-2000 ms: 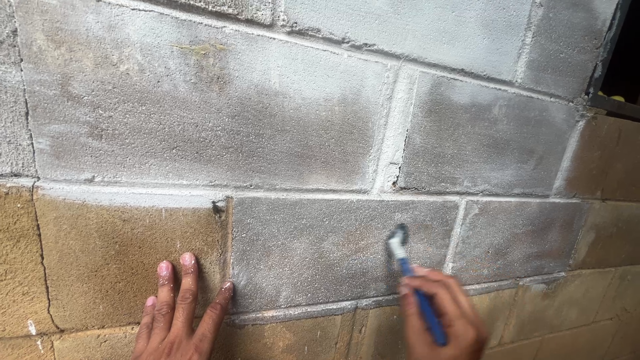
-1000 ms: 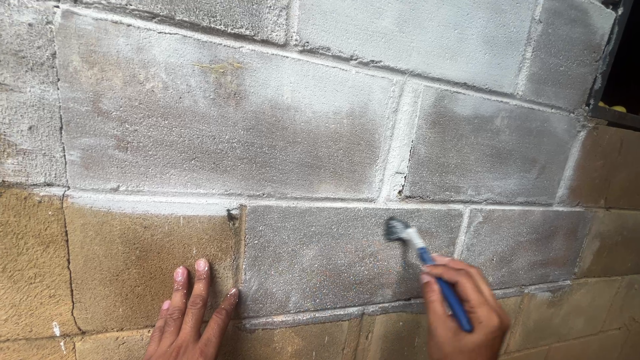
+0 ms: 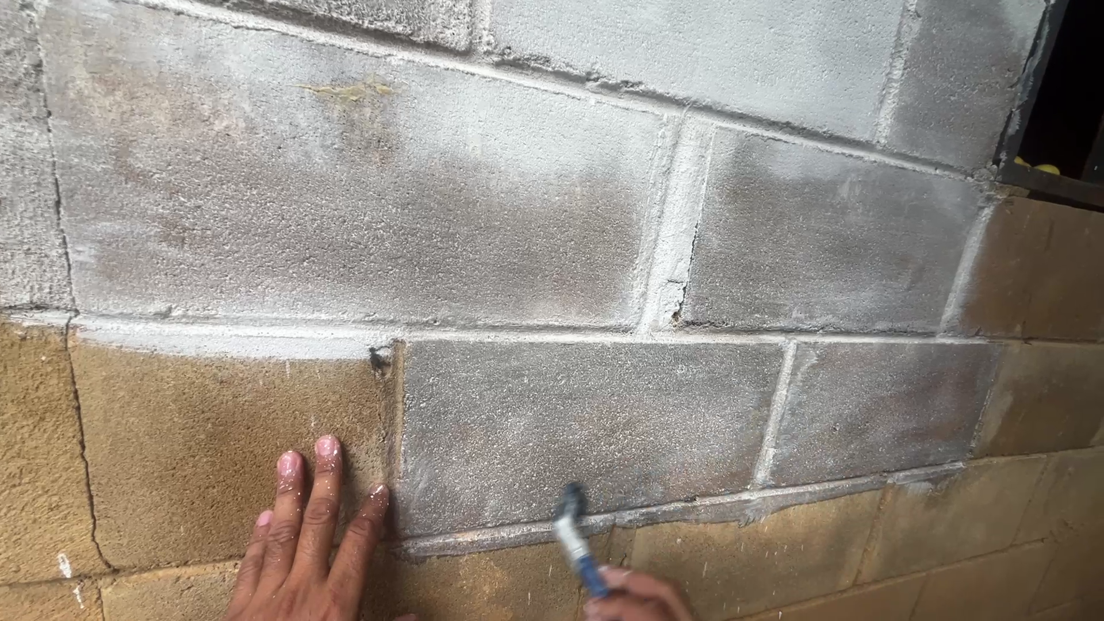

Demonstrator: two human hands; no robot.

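Observation:
My left hand (image 3: 310, 535) lies with its fingers spread on a bare tan block (image 3: 233, 448) of the wall, flecks of white paint on the fingertips. At the bottom edge of view my right hand (image 3: 638, 595) is closed around the blue handle of a paintbrush (image 3: 580, 543); the hand is partly cut off. The dark bristle tip, slightly blurred, is at the lower part of a grey-painted block (image 3: 595, 414), near the mortar line beneath it. Whitish mortar joints (image 3: 673, 224) run around the painted blocks.
Above are blocks (image 3: 362, 190) with uneven white and grey paint. Unpainted tan blocks (image 3: 759, 552) run along the bottom and right. A dark opening with a frame (image 3: 1048, 185) is at the upper right, small yellow things inside its lower edge. A thin crack runs down the left side.
My right hand has moved down with the brush, from the upper part of the grey block to its lower edge. My left hand stays on the tan block.

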